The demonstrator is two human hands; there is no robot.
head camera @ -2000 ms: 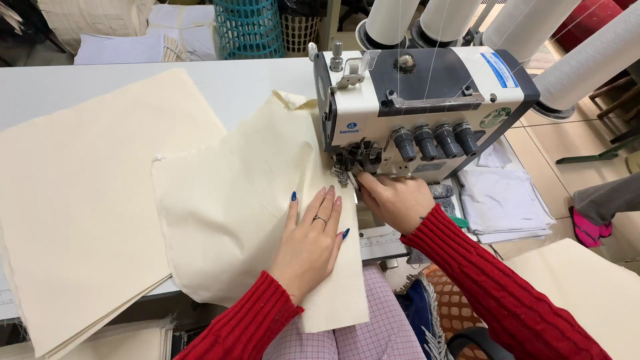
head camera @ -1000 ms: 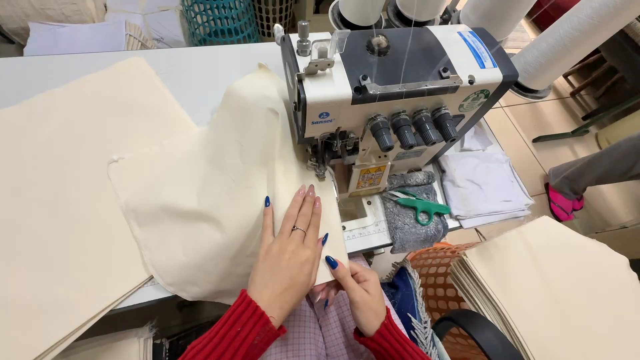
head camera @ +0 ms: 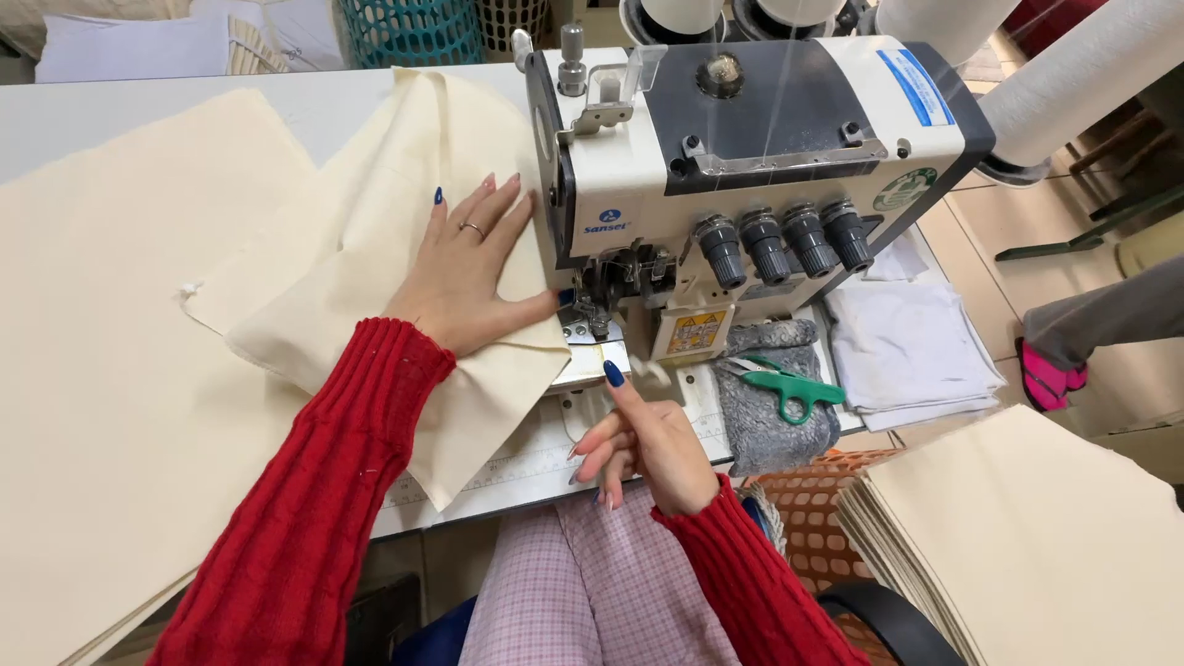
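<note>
My left hand (head camera: 472,268) lies flat, fingers spread, on a cream fabric piece (head camera: 370,222) beside the presser foot (head camera: 592,314) of a Sansei overlock sewing machine (head camera: 740,148). The fabric is bunched, and one corner hangs over the table's front edge. My right hand (head camera: 638,444) is just in front of the machine's needle plate, over the table edge, fingers loosely curled and holding nothing. Green-handled thread snips (head camera: 786,384) rest on a grey fluffy cloth (head camera: 768,425) to the right of the machine bed.
A cream fabric stack (head camera: 120,370) covers the table's left side, another (head camera: 1036,518) stands at the lower right. White folded cloths (head camera: 906,342) lie right of the machine. Thread cones (head camera: 1091,83) stand behind it. A person's leg (head camera: 1110,305) shows at the right, an orange basket (head camera: 814,509) below.
My left hand has moved up beside the machine, and the fabric under it has shifted and bunched. My right hand, on the fabric's edge a second ago, is now off it.
</note>
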